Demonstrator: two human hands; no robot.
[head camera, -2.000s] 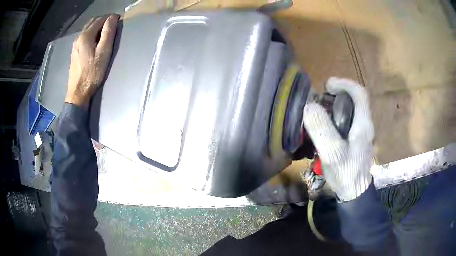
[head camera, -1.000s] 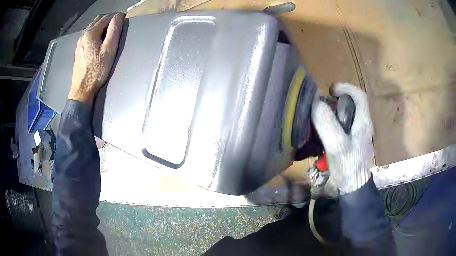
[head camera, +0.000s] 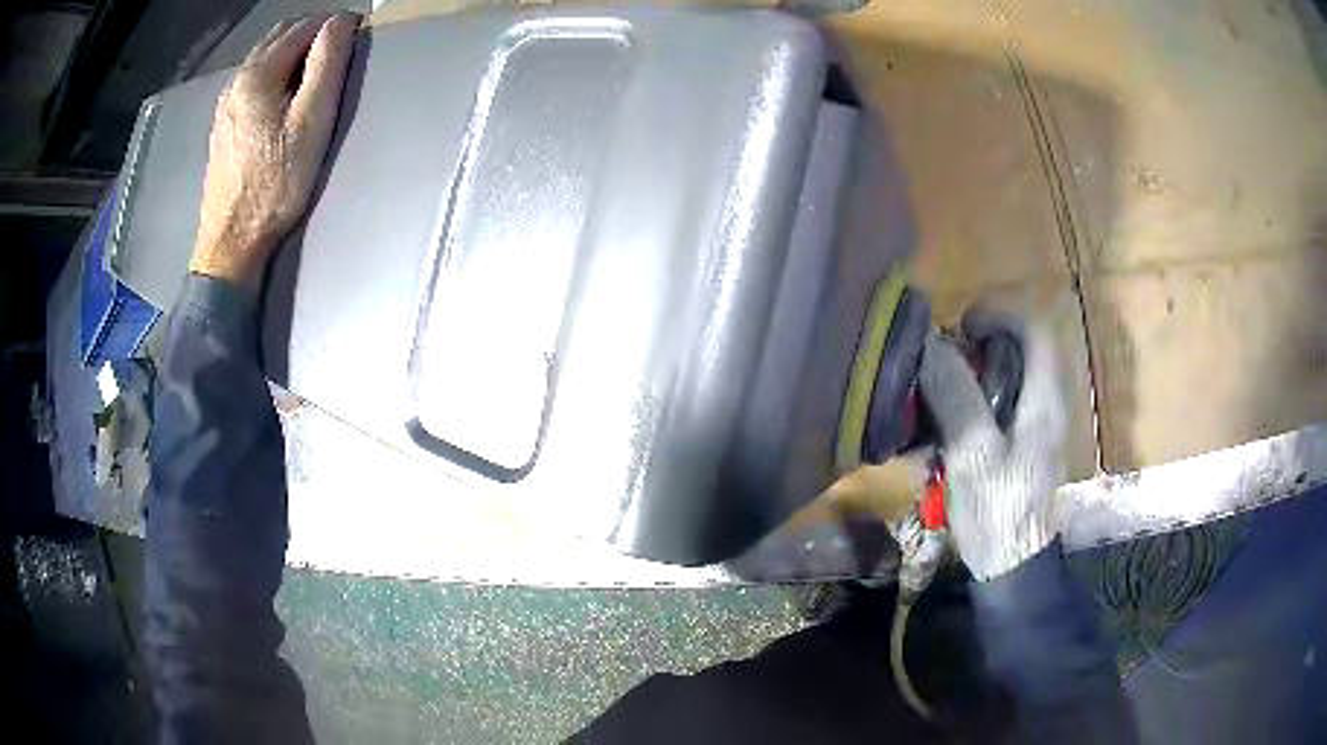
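Observation:
A large grey metal cover (head camera: 699, 291) lies in front of me, with a rounded-rectangle recessed panel (head camera: 502, 262) on the side facing up. My left hand (head camera: 269, 153), bare, rests on the cover's upper left part with its fingers over the far edge. My right hand (head camera: 1004, 437), in a white knit glove and blurred, holds an air sander (head camera: 910, 386) on edge. Its yellow-green rimmed disc (head camera: 875, 371) is against the cover's right end face. A silvery fitting (head camera: 920, 553) and a pale hose (head camera: 902, 655) hang from the sander.
Tan creased cardboard (head camera: 1193, 320) lies under and right of the cover. The table's pale front edge (head camera: 1193, 488) runs across, above a speckled green floor (head camera: 480, 655). A blue bin (head camera: 120, 320) is at far left, with a small dark object beside it. Coiled line shows at lower right.
The sander and my right hand have moved slightly right and down along the end face. The cover sits slightly higher in view. My left hand keeps its place on the cover.

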